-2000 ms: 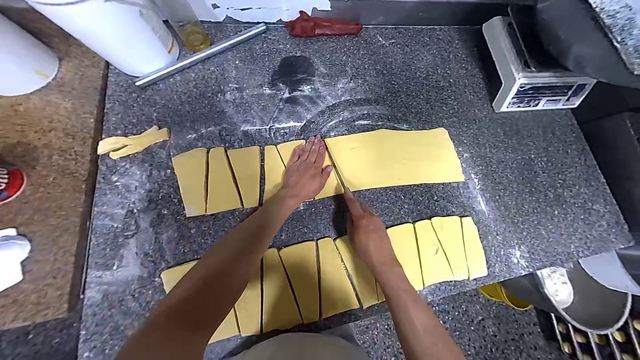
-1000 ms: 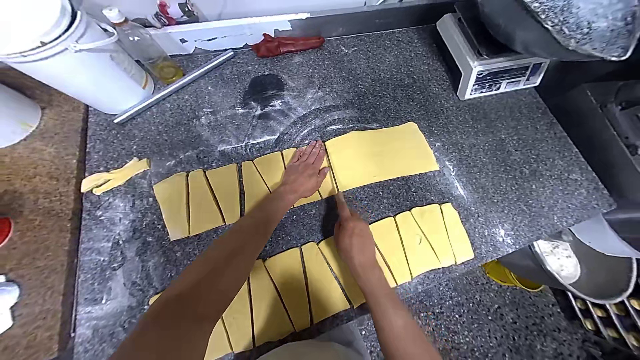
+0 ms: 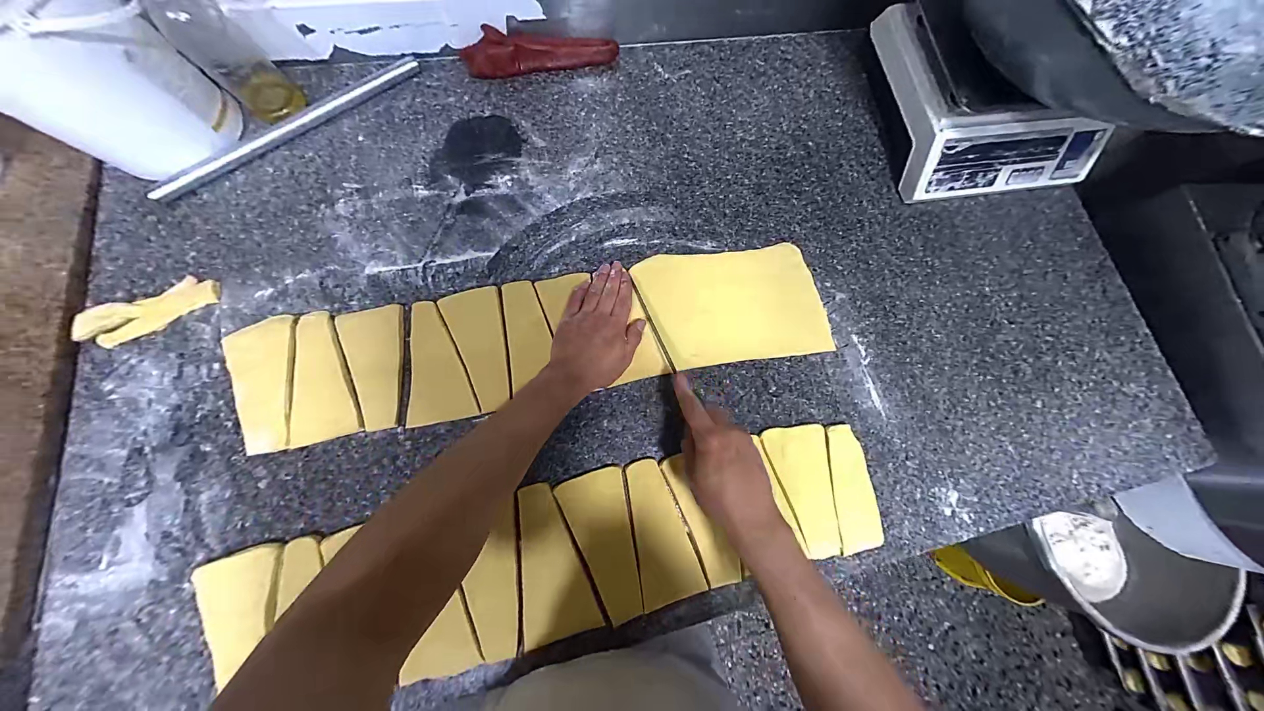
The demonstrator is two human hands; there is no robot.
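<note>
A flat sheet of yellow dough (image 3: pixel 736 306) lies in the upper row, uncut on its right part and cut into tapering pieces (image 3: pixel 474 346) on its left. My left hand (image 3: pixel 597 331) rests flat on the dough just left of the newest cut, holding nothing. My right hand (image 3: pixel 721 454) grips a knife, with the blade's thin edge (image 3: pixel 660 336) lying along that cut; the handle is mostly hidden in the fingers. Below, a second row of cut dough pieces (image 3: pixel 597 533) runs partly under both forearms.
Dough scraps (image 3: pixel 146 312) lie at the left. Behind are a metal rod (image 3: pixel 286 128), a white bucket (image 3: pixel 109 89), a bottle (image 3: pixel 267 94), a red cloth-like item (image 3: pixel 541 53) and a scale (image 3: pixel 997 153) beneath a large bowl. A pan holding white powder (image 3: pixel 1081 558) stands beyond the counter's lower right edge.
Since two seconds ago, my right hand with the knife has drawn down toward the near edge of the upper dough. The left hand stays on the dough. The view has shifted somewhat.
</note>
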